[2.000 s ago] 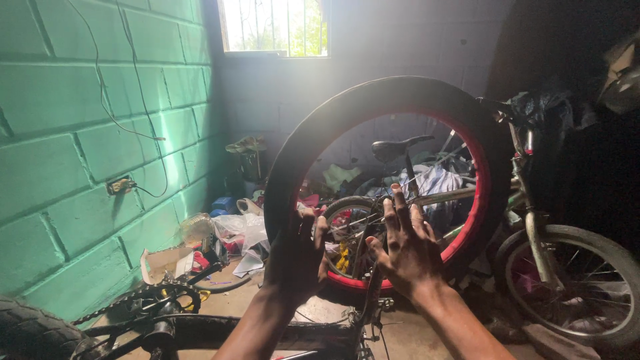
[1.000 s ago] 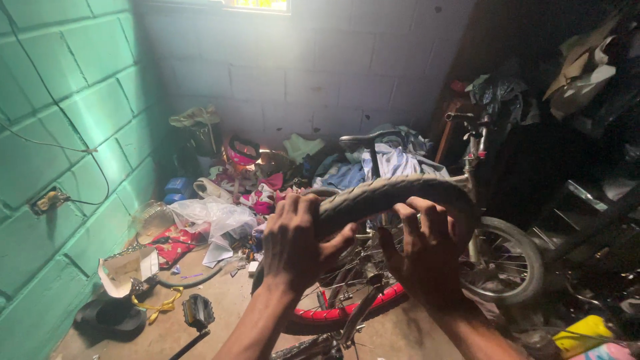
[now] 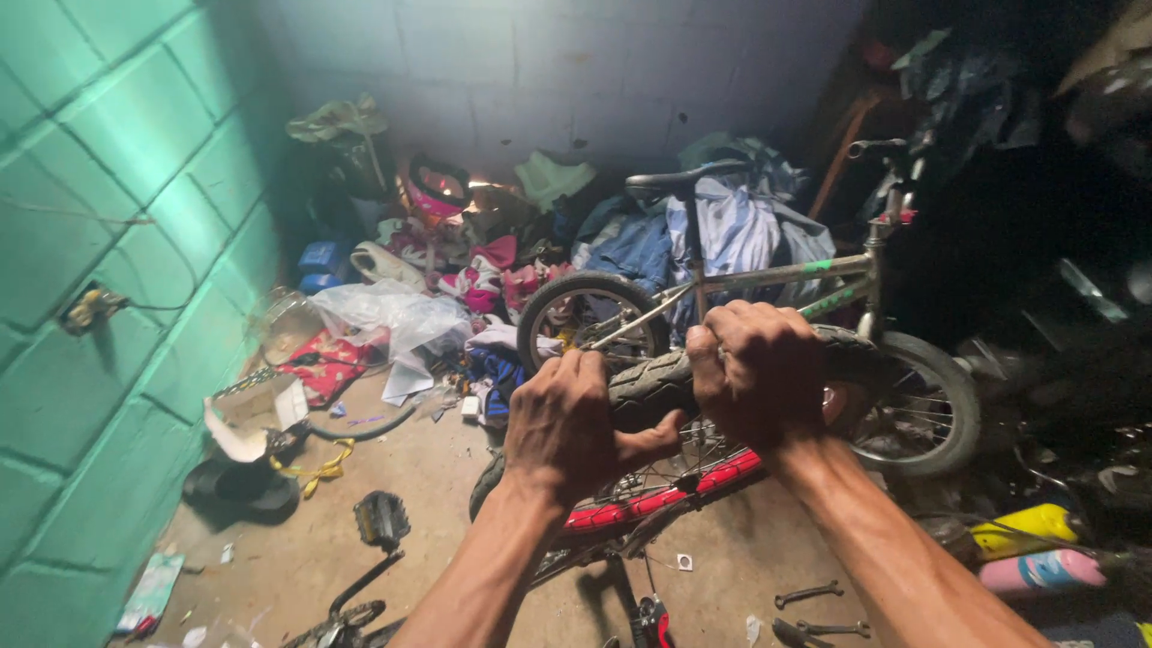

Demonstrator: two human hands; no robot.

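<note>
A black bicycle tire (image 3: 650, 392) with patterned tread stands in front of me, around a wheel with a red rim (image 3: 666, 497) and thin spokes. My left hand (image 3: 569, 430) is curled over the top of the tire, its thumb pointing right along the near side. Just right of it, my right hand (image 3: 758, 373) grips the same tire with fingers bent over the tread. Below the wheel, part of a bicycle frame shows, with a crank and a black pedal (image 3: 382, 519) at lower left. My forearms hide parts of the wheel and frame.
A small bicycle (image 3: 783, 274) stands behind the wheel, before piled clothes (image 3: 630, 238). Wrenches (image 3: 810, 592) lie on the floor at lower right, near a yellow bottle (image 3: 1024, 531) and a pink one (image 3: 1039, 571). A black cap (image 3: 241, 490) and a plastic bag (image 3: 396, 315) lie left.
Both hands, flat and raised at the near side of the wheel two seconds ago, are now curled over the tire's top. The view has tilted down.
</note>
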